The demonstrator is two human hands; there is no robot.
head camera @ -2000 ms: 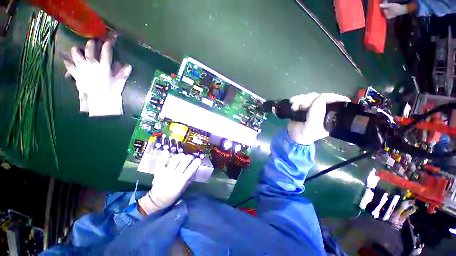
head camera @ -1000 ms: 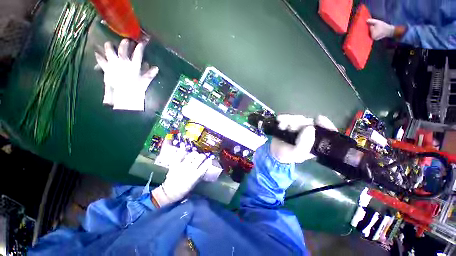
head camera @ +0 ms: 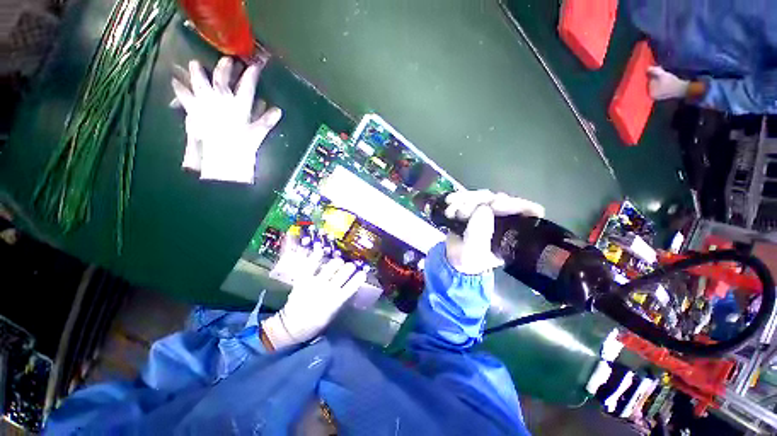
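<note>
A green power supply board (head camera: 294, 183) lies on the bench in front of me, with a long white heatsink (head camera: 383, 206) and a yellow-wrapped transformer (head camera: 338, 223). A pale backing plate (head camera: 247, 279) shows under it. My gloved right hand (head camera: 481, 223) grips a black electric screwdriver (head camera: 545, 254) over the board's right end. The hand and tool hide its bit. My gloved left hand (head camera: 317, 294) rests with spread fingers on the pale heatsink (head camera: 366, 294) at the board's near edge; whether it grips it is unclear.
Spare white gloves (head camera: 226, 128) lie flat by the orange-red post (head camera: 223, 25). Green strands (head camera: 94, 128) lie at the left. Another person's gloved hand (head camera: 667, 84) touches an orange-red foam pad (head camera: 632, 94) across the line. Racked boards (head camera: 647, 255) and a looped black cord (head camera: 761, 289) are at right.
The screwdriver has moved from the board's right edge to farther over the board, its body now tilted. My left hand stays at the near heatsink. The view has shifted.
</note>
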